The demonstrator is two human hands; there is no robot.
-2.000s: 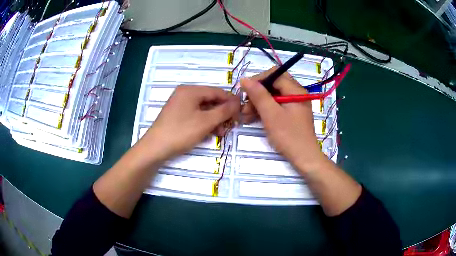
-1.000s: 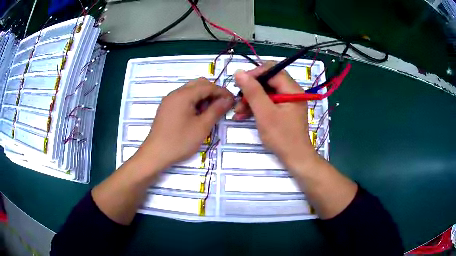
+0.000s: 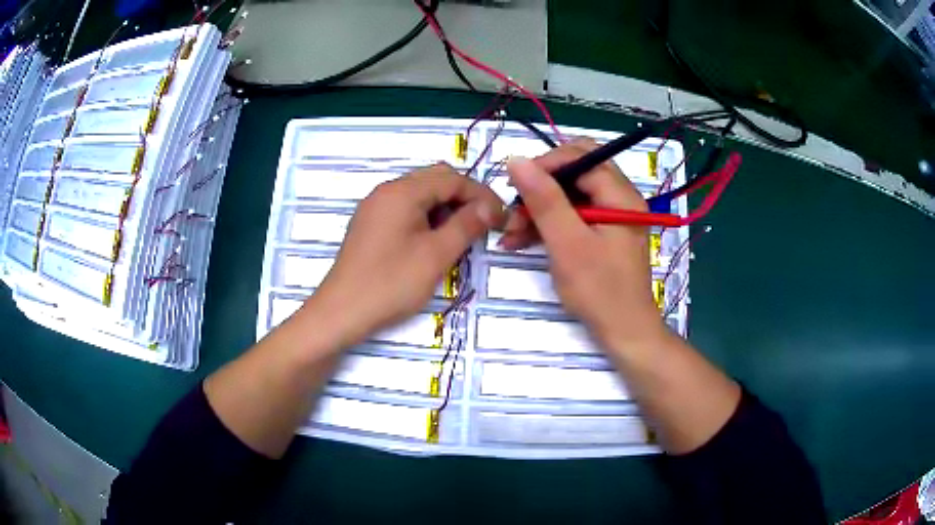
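A white blister tray (image 3: 466,418) holds two columns of flat pouch cells (image 3: 528,381) with yellow tape and thin red and black lead wires. My left hand (image 3: 410,241) is over the middle of the tray, thumb and fingertips pinched together; the thin lead ends there are too small to make out. My right hand (image 3: 590,241) holds the red test probe (image 3: 636,216) and the black test probe (image 3: 603,154), crossed, with their tips hidden near my left fingertips. A blue band (image 3: 661,204) shows by the probe cables.
Stacked filled trays (image 3: 185,287) stand at the left, wires hanging off their edges. Red and black cables (image 3: 482,64) run over the grey surface behind the dark green mat (image 3: 810,308). A black cable (image 3: 764,131) lies at the back right. Something red (image 3: 897,505) shows at the bottom right.
The view has shifted, first one way, then back. Both hands stay close together over the tray, and the probes remain in my right hand. The tray sits lower in view than two seconds ago.
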